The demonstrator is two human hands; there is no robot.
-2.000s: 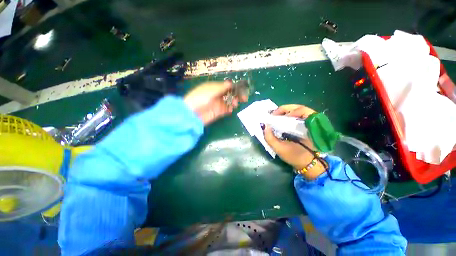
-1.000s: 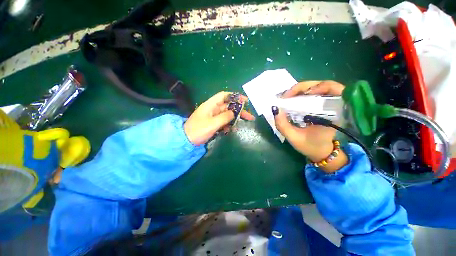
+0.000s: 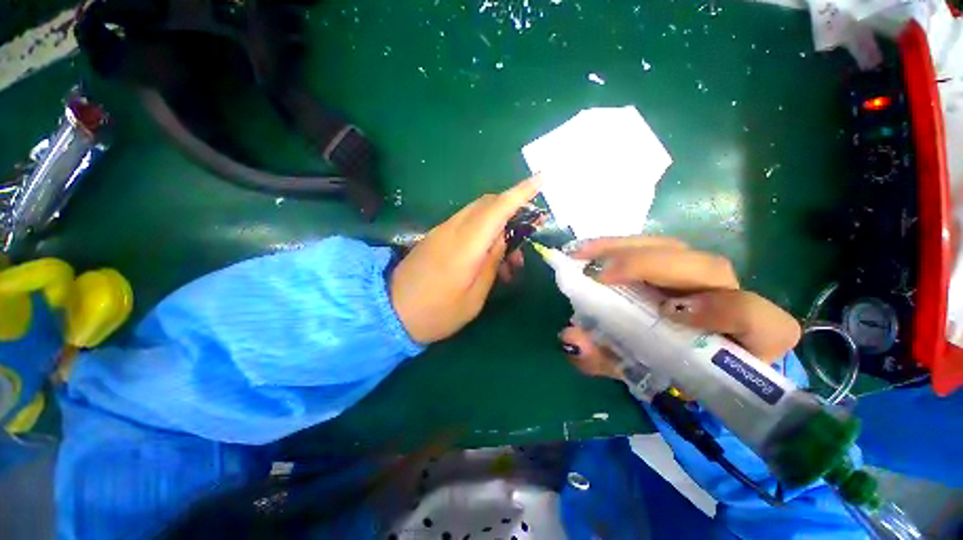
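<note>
My left hand [image 3: 459, 264] holds a small dark electronic part [image 3: 520, 227] with metallic glints between its fingers, partly hidden by them. My right hand [image 3: 676, 290] grips a whitish glue dispensing syringe [image 3: 676, 353] with a printed label. Its yellow-green needle tip [image 3: 542, 251] points up and left at the part, very close to it; whether they touch I cannot tell. A green cap [image 3: 808, 443] closes the rear end. A white angular sheet of paper [image 3: 602, 169] lies on the green bench [image 3: 465, 127] just beyond both hands.
A black strap [image 3: 243, 174] with a buckle lies at upper left. A shiny foil packet [image 3: 53, 174] and a yellow and blue fan [image 3: 53, 316] are at far left. The black controller [image 3: 882, 243] with a red light and a red tray [image 3: 935, 211] stand at right. A perforated stool shows below.
The syringe has swung round from roughly level so its tip now meets the area of the part. The paper is no longer under my right hand. The view has shifted, closer and lower.
</note>
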